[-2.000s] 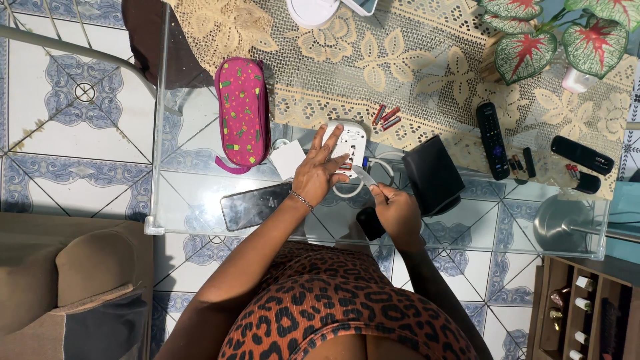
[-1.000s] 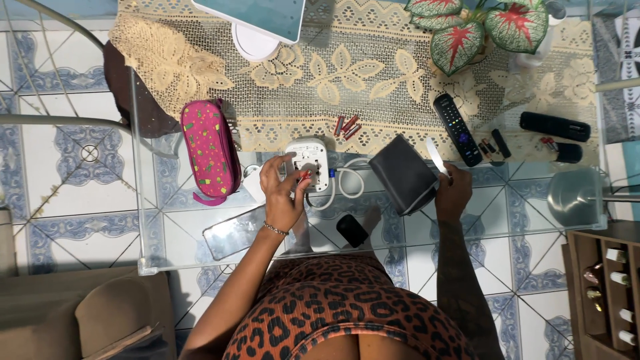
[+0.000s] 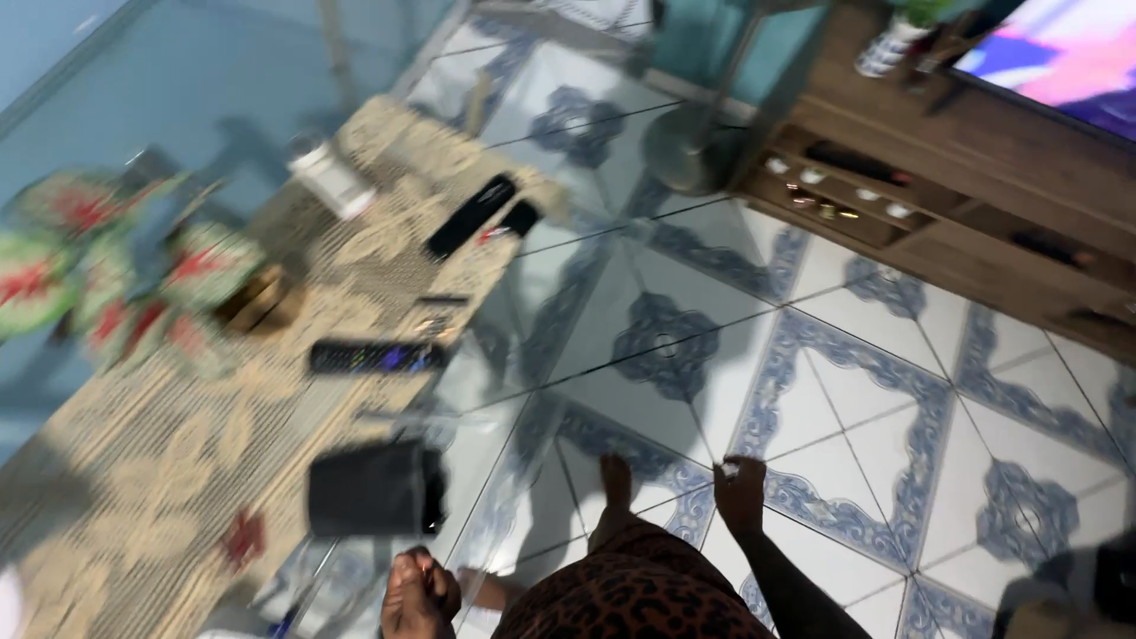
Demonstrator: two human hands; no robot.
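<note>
My left hand [image 3: 419,590] is curled at the glass table's edge, just below a black case [image 3: 362,490]; a small reddish glint shows among its fingers, too blurred to identify. Out over the tiled floor, my right hand [image 3: 739,497] hangs with bent fingers and a small pale spot at the fingertips, which may be an object. Blurred red batteries [image 3: 244,539] lie on the lace cloth left of the case. Above the case rests a black remote control [image 3: 377,357], with a blurred pale, elongated thing [image 3: 426,419] between them.
On the lace tablecloth [image 3: 191,506] are a potted caladium [image 3: 133,266], a white object [image 3: 333,182] and a black elongated case [image 3: 470,216]. A round metal stand base [image 3: 683,151] is on the floor beside a wooden TV cabinet [image 3: 887,142]. My bare foot [image 3: 615,479] is on the tiles.
The view has swung strongly to the right, toward the floor and cabinet. My right hand has left the table, where it held a knife. My left hand has come away from the white device.
</note>
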